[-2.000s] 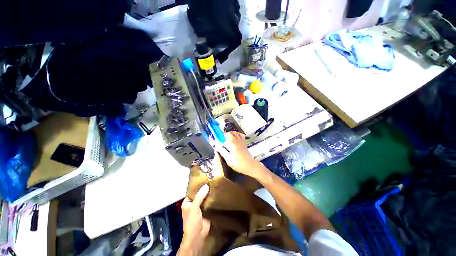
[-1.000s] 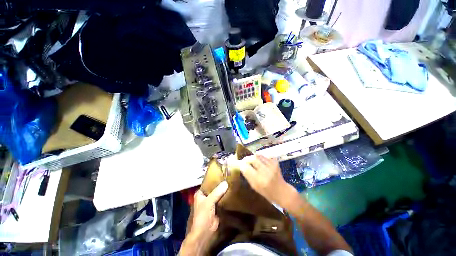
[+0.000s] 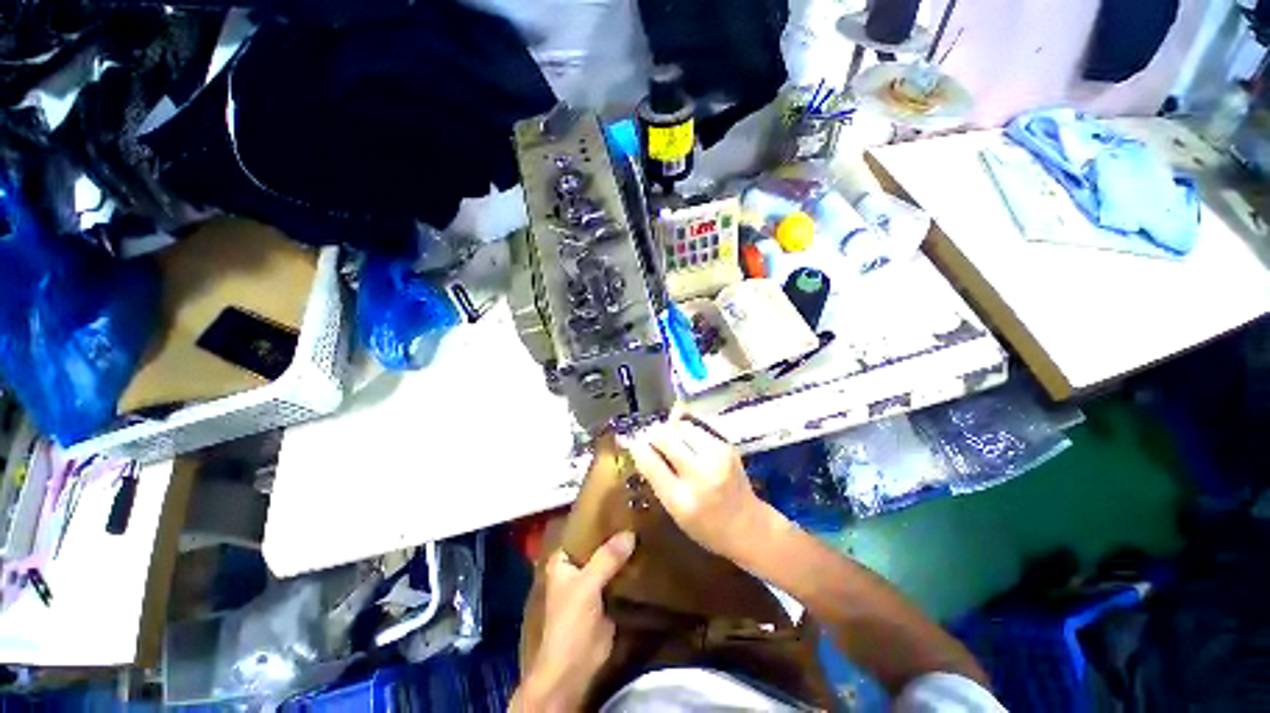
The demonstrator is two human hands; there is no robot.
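Observation:
The grey button-sewing machine (image 3: 592,279) points toward me, its near end over the cloth. The brown garment (image 3: 683,564) lies bunched in my lap, its upper edge at the needle area. Small dark buttons (image 3: 637,490) show in a row on the cloth. My left hand (image 3: 578,613) holds the garment, thumb on top, below the machine. My right hand (image 3: 696,474) is at the machine's near end, fingertips beside the clamp and on the cloth edge; whether a button is between them is hidden. The button tray (image 3: 708,334) holds dark bits, with a blue tool (image 3: 684,341) along its left side.
Right of the machine stand a calculator (image 3: 699,248), a dark thread cone (image 3: 806,295) and a black bottle with a yellow label (image 3: 669,137). A white basket (image 3: 327,348) with a phone (image 3: 248,341) is left. Light blue cloth (image 3: 1114,181) lies on the right table.
My right hand has gone from near the tray to the machine's near end. My left hand has moved lower on the garment, and a row of buttons now shows. The view has shifted.

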